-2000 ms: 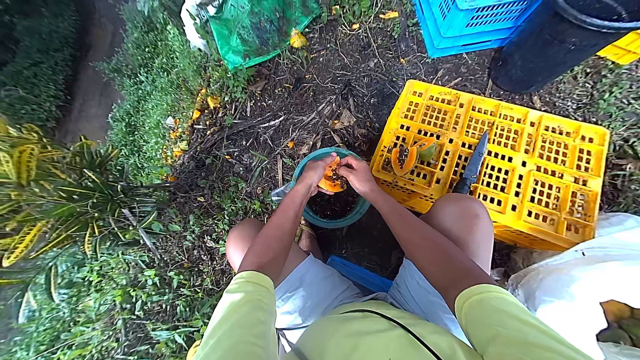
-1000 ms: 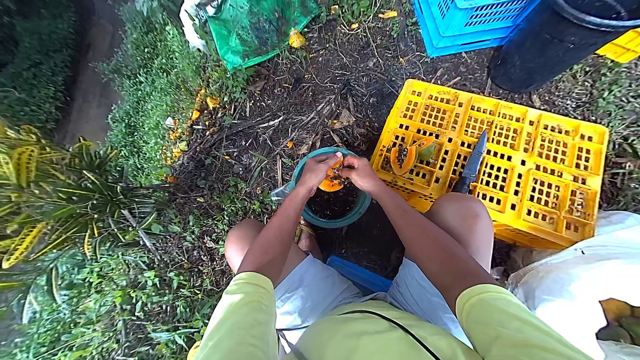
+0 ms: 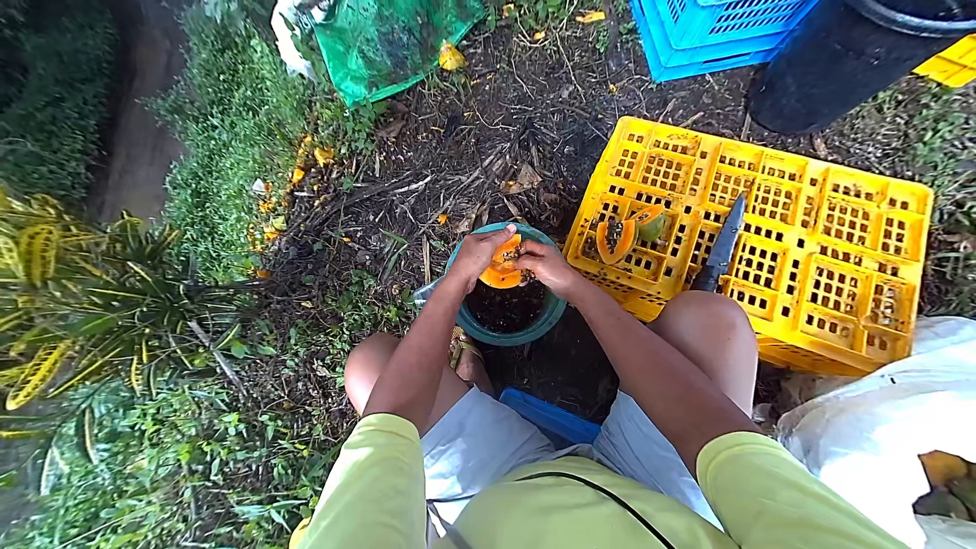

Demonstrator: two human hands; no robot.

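Above a round teal bucket (image 3: 560,311) I hold a piece of orange papaya (image 3: 501,273). My left hand (image 3: 476,255) grips its left side. My right hand (image 3: 547,267) is at its right side, fingers bent against the flesh among dark seeds. Dark seeds (image 3: 507,306) lie inside the bucket. To the right, cut papaya pieces (image 3: 616,240) with seeds showing rest on an upturned yellow plastic crate (image 3: 789,183). A knife (image 3: 723,248) with a dark blade lies on the crate near my right knee.
Blue crates (image 3: 717,34) and a black bin (image 3: 816,69) stand at the upper right. A green sack (image 3: 393,46) lies at the top. A white sack (image 3: 877,419) is at the lower right. Fruit scraps (image 3: 271,225) and spiky plants (image 3: 114,305) are on the left.
The papaya piece stays between both hands over the bucket, while my fingers have shifted slightly around it. The knife and the pieces on the crate have not moved.
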